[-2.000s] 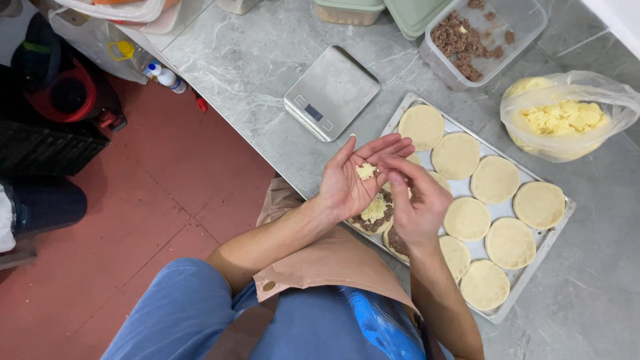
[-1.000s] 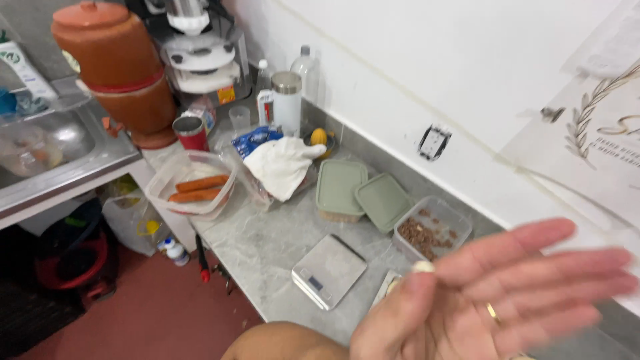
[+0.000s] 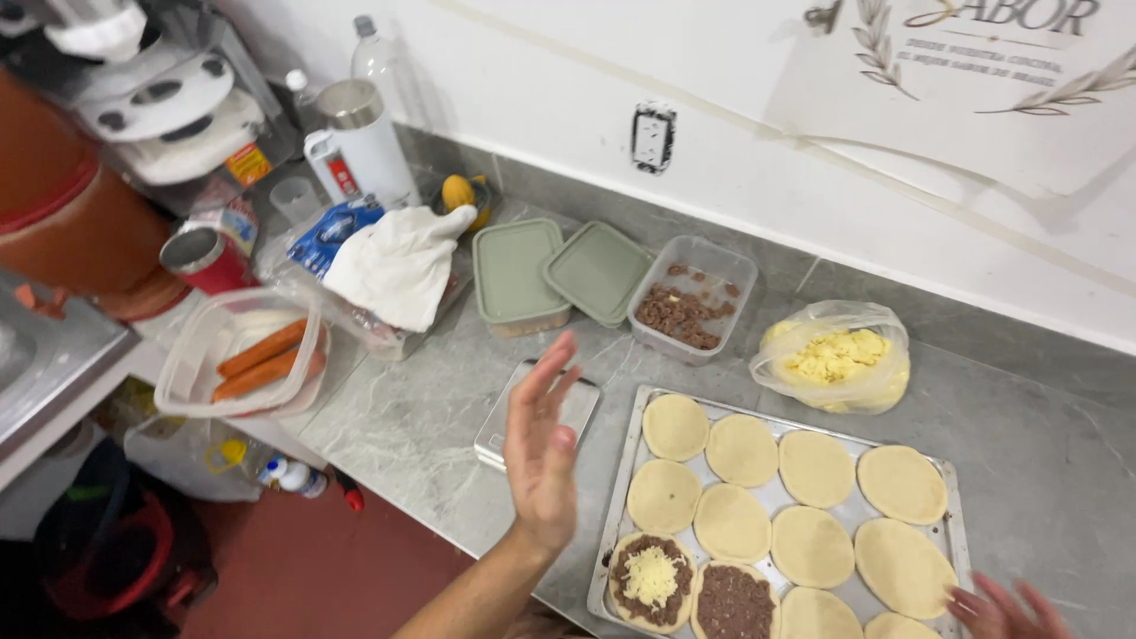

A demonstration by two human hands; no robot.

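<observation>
My left hand (image 3: 543, 453) is raised, empty, over the digital kitchen scale (image 3: 581, 404), its fingers pointing up. At the lower right edge, my right hand (image 3: 1007, 608) is blurred and partly cut off, fingers apart, beside the metal baking tray (image 3: 954, 497). Dough discs (image 3: 812, 469) lie in rows on the tray. One front disc bears ground meat topped with shredded cheese (image 3: 652, 575); the disc (image 3: 735, 603) beside it bears meat only. Behind the tray stand a plastic container of cooked ground meat (image 3: 683, 315) and an open plastic bag of yellow crumbly food (image 3: 834, 357).
Green-lidded containers (image 3: 517, 271), a white cloth (image 3: 395, 266) and a plastic tub with carrots (image 3: 244, 386) stand on the grey counter. A red cup (image 3: 209, 262), a white flask (image 3: 368, 146) and a clay water filter (image 3: 80, 204) are at the left. A wall with an outlet (image 3: 653, 138) is behind.
My hands, close together over the tray two seconds ago, are now far apart. The bit of cheese seen on my left palm then is not visible now. The view has swung up toward the wall.
</observation>
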